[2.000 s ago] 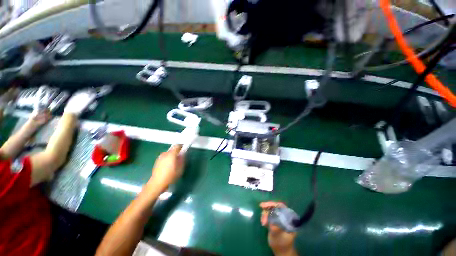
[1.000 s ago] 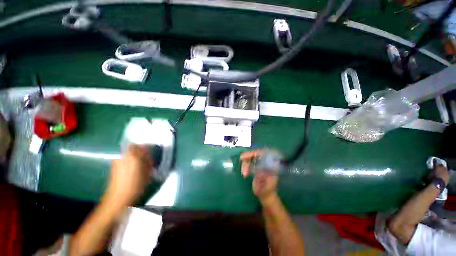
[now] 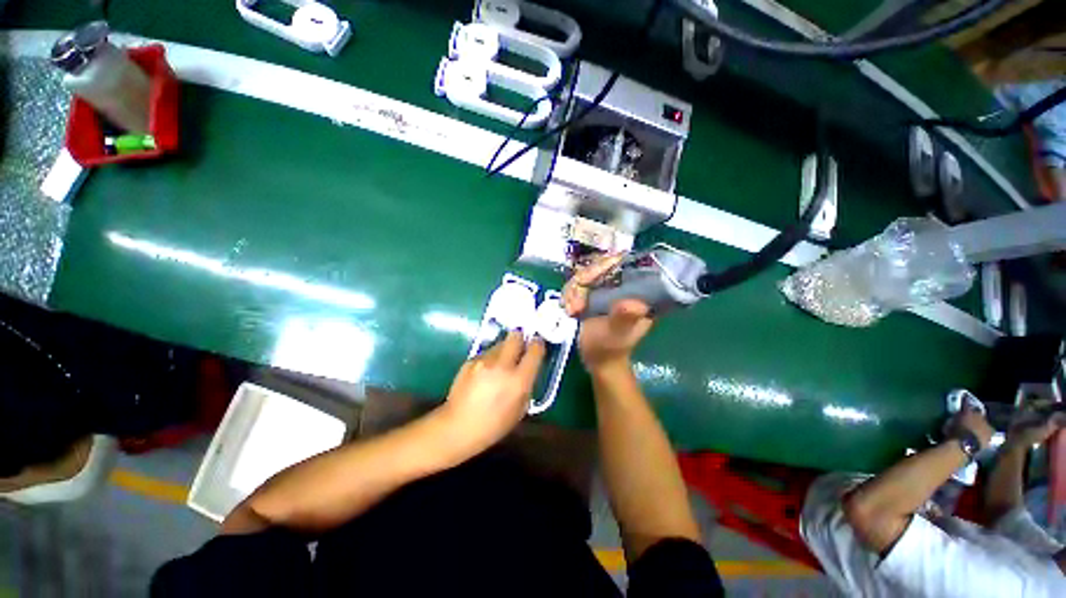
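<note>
My left hand (image 3: pixel 497 391) holds white loop-shaped plastic housings (image 3: pixel 554 321) on the green bench, two lying side by side with their rounder ends away from me. My right hand (image 3: pixel 614 321) holds the grey electric screwdriver (image 3: pixel 649 283), its black cable running off to the right. The screwdriver's front end is at the front pickup plate of the silver-white screw feeder (image 3: pixel 625 199); its tip is hard to make out. The feeder's top is open, with a red light or switch on its edge. The housings are just left of and below the screwdriver.
Waiting housings (image 3: pixel 503 72) lie behind the feeder, another housing (image 3: pixel 306 26) farther left. A red bin (image 3: pixel 166 103) with a bottle and green stick is at left. A clear bag (image 3: pixel 871 280) lies by the grey post. A white tray (image 3: pixel 225 450) is below the bench edge. Another worker's arm (image 3: pixel 912 479) is at right.
My left hand has brought the housings from the left to the bench in front of the feeder. My right hand has brought the screwdriver up to the feeder's front plate. The view has tilted and shifted.
</note>
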